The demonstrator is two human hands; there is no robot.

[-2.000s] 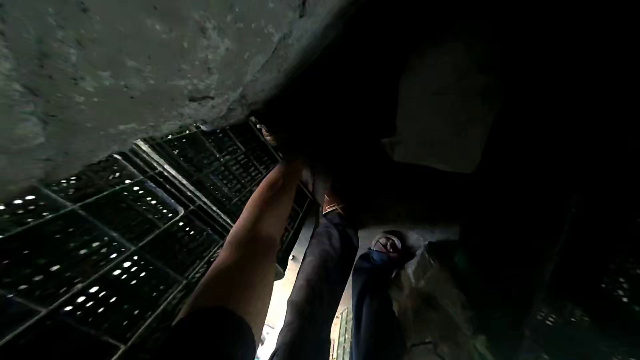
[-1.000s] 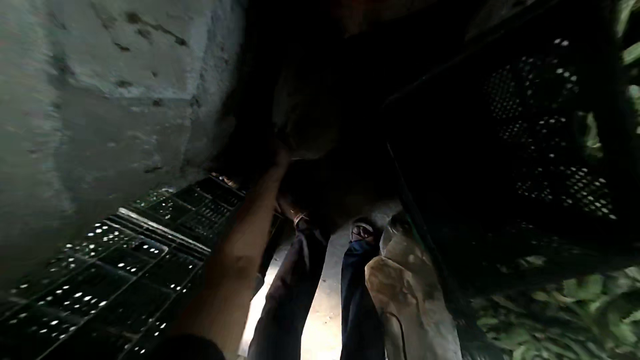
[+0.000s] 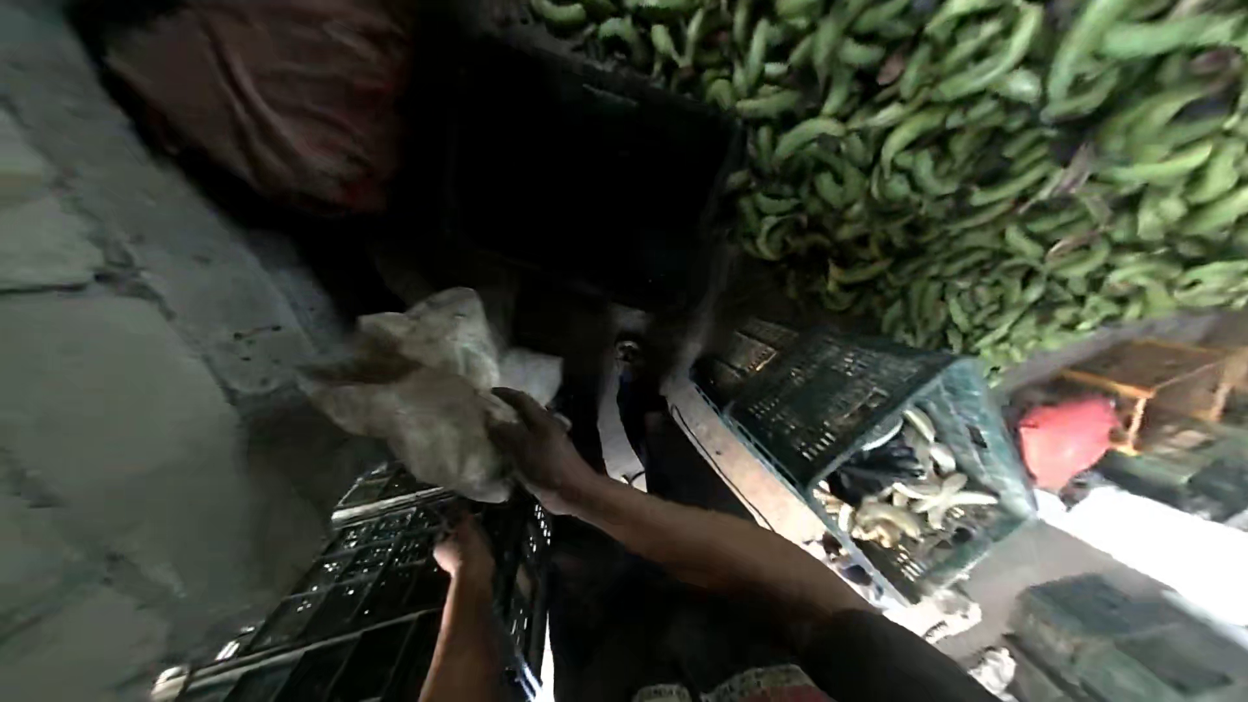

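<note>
My right hand [image 3: 536, 439] grips a crumpled, pale, dirty sack [image 3: 439, 390] left of the middle of the view. Just below the sack, my left hand [image 3: 460, 546] is at the upper edge of a dark slatted plastic crate [image 3: 361, 595]. The left hand's fingers are in shadow, so its hold on the crate is unclear. The sack hangs close to a grey wall.
A large heap of green bananas [image 3: 936, 166] fills the upper right. A tilted green plastic crate [image 3: 985, 439] holds peeled pale pieces. A reddish sack [image 3: 263, 97] lies upper left beside the cracked wall [image 3: 117, 409]. More crates [image 3: 1121, 634] stand lower right.
The view has swung widely, bringing in the banana heap. My right hand and the pale sack it grips now show; only one arm was plain before.
</note>
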